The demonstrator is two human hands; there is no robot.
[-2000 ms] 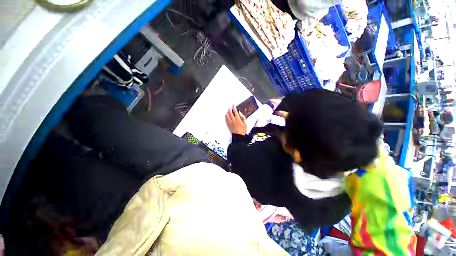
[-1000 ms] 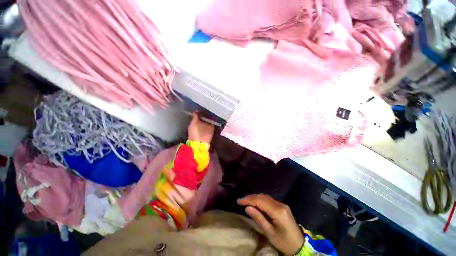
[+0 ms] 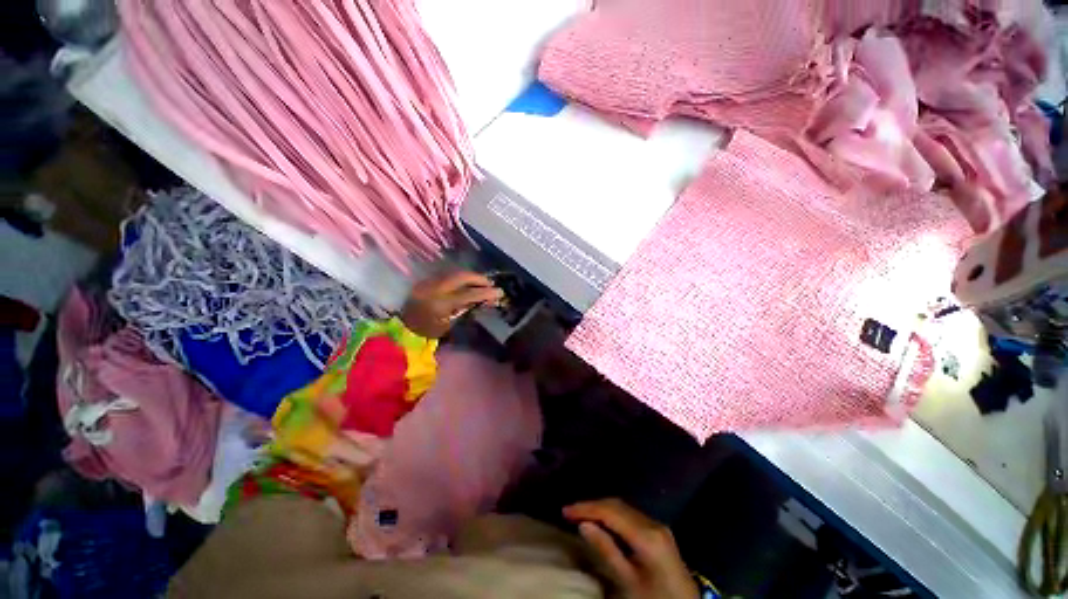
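Note:
A pink textured panel lies flat on the white table, one corner over the front edge. A small black label sits on it near the lit needle area. Another pink piece with a small black label lies on my lap. My left hand is below the table edge, left of the panel, fingertips together beside a small dark and metallic thing; whether it grips this is unclear. My right hand is low in front of my lap, cut off at the bottom, fingers curved and apart, with nothing visible in it.
A bunch of pink strips hangs over the table's left part. A pink stack lies behind the panel. Tangled grey-white strips and pink cloth are at the lower left. Dark scraps and brass-coloured shears handles are right.
The view has swung from a person with a phone down to the table. Since the later earlier frame, my left hand has moved down beside the edge, and the lap piece and its label show more.

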